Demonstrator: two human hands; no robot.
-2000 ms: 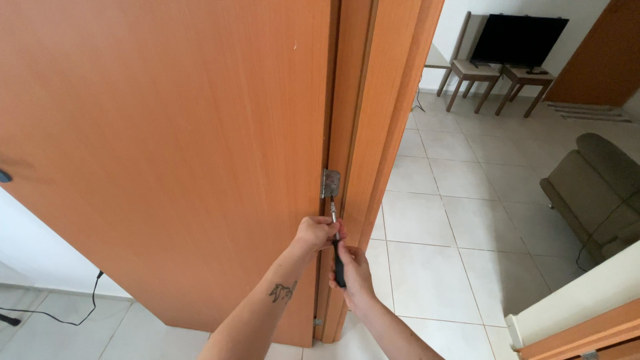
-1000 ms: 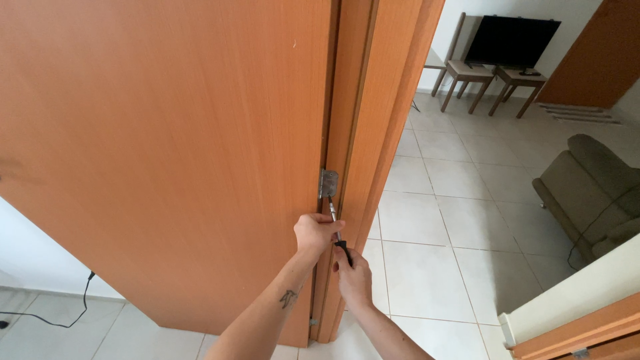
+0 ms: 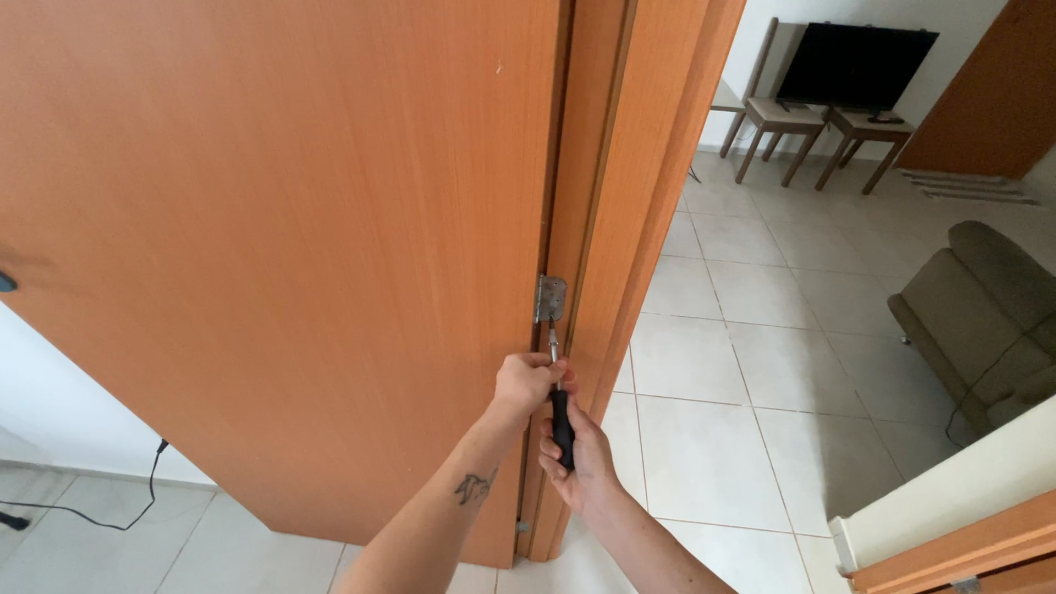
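A screwdriver with a black handle (image 3: 562, 429) and a metal shaft points up at a metal hinge (image 3: 552, 299). The hinge sits between the wooden door (image 3: 330, 231) and the wooden door frame (image 3: 631, 206). My left hand (image 3: 528, 381) pinches the shaft between thumb and fingers, just below the hinge. Lower down, my right hand (image 3: 584, 455) grips the black handle. The tip meets the lower part of the hinge plate, where a screw is too small to make out clearly. Another hinge (image 3: 522, 526) shows near the bottom of the door.
The door's handle (image 3: 7, 281) is at the far left, with a black cable (image 3: 124, 526) on the tiled floor below. Beyond the frame stand two chairs (image 3: 784, 118) bearing a television (image 3: 858, 66), and a sofa (image 3: 973, 313). Another wooden frame (image 3: 965, 540) lies at lower right.
My right hand has changed its hold on the screwdriver handle, and more of the handle shows now than one second ago. My left hand stays on the shaft.
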